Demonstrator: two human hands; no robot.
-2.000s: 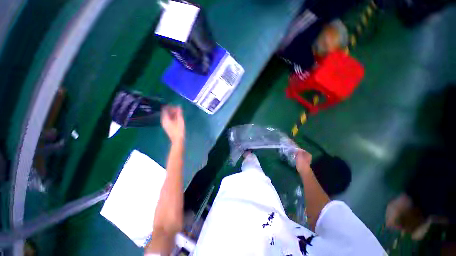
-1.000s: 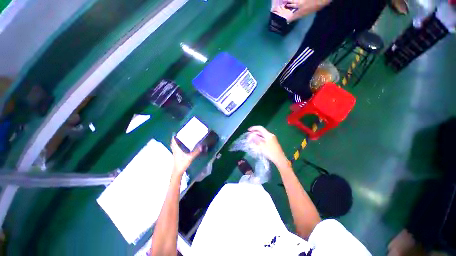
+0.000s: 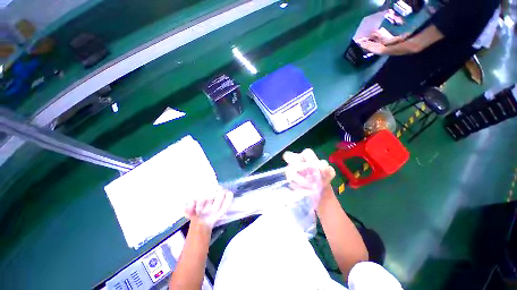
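My left hand (image 3: pixel 210 207) and my right hand (image 3: pixel 309 170) each grip an end of a clear film bag (image 3: pixel 258 195), stretched between them in front of my body. No box shows inside it. A product box (image 3: pixel 245 141) with a white end panel stands on the bench near its front edge, just beyond the film and untouched. A second dark product box (image 3: pixel 224 97) stands behind it, left of the blue-topped bench scale (image 3: pixel 283 93).
A white sheet stack (image 3: pixel 161 192) lies on the bench at left. A metal bar (image 3: pixel 68 144) crosses the left side. A person (image 3: pixel 419 42) handles a dark box at the far bench end. A red stool (image 3: pixel 377 157) stands on the floor at right. A control box (image 3: pixel 147 269) is below the bench edge.
My left hand has let go of the white-ended box, which now stands on the bench, and has taken hold of the film. The film is now stretched between both hands.
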